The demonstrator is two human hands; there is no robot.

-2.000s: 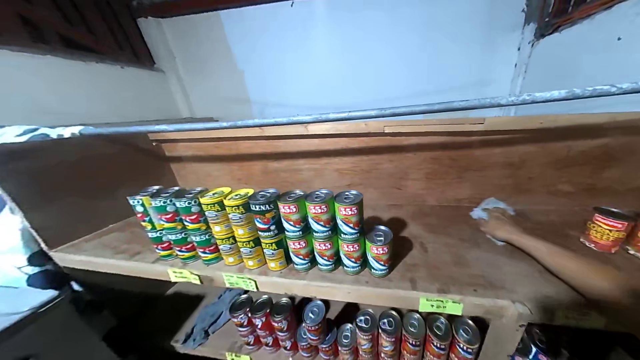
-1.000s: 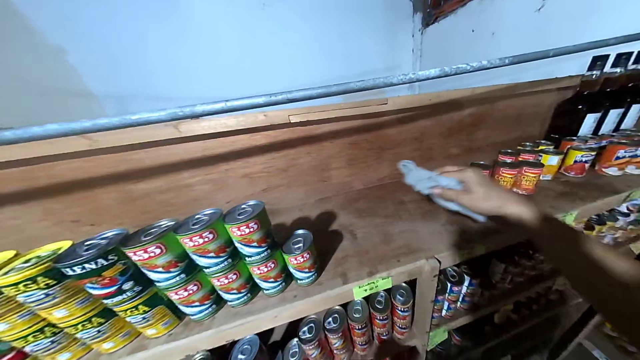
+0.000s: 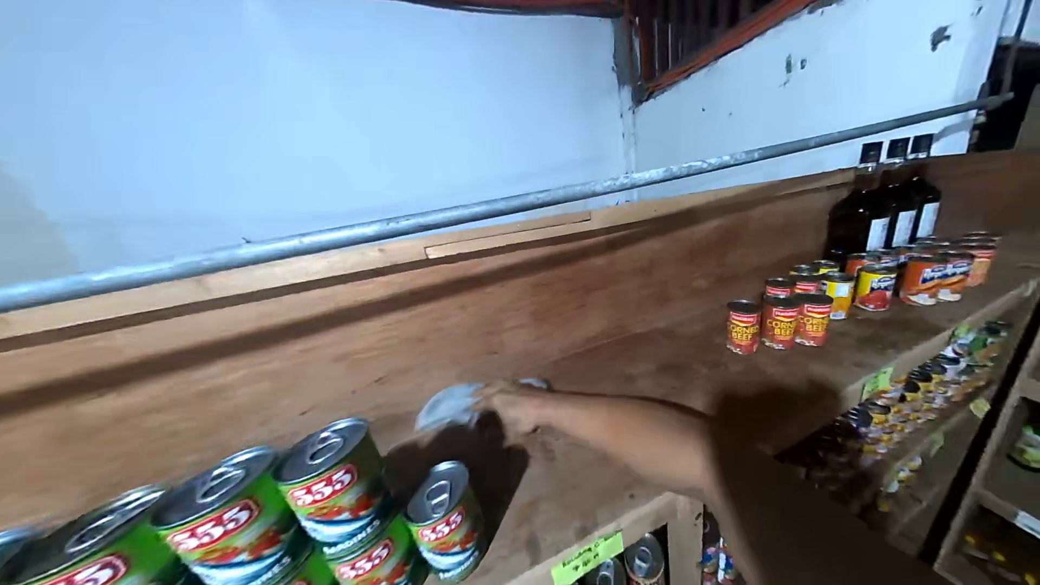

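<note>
My right hand (image 3: 510, 406) presses a crumpled light grey-blue cloth (image 3: 452, 408) onto the wooden shelf board (image 3: 601, 463), close to the back panel. To the left of the hand, a single green sardine can (image 3: 445, 520) stands at the end of stacked green sardine cans (image 3: 333, 479). Farther off on the right, small red corned beef cans (image 3: 780, 323) stand on the same shelf. My left hand is out of view.
A metal pipe (image 3: 487, 211) runs above the back panel. Dark bottles (image 3: 886, 203) and larger cans (image 3: 926, 280) stand at the far right. Lower shelves hold more cans (image 3: 643, 561). A green tag (image 3: 587, 559) bears writing on the shelf's front edge.
My right hand and the cloth, near the corned beef cans one second ago, are now lower on the shelf, close to the single sardine can. The view has shifted.
</note>
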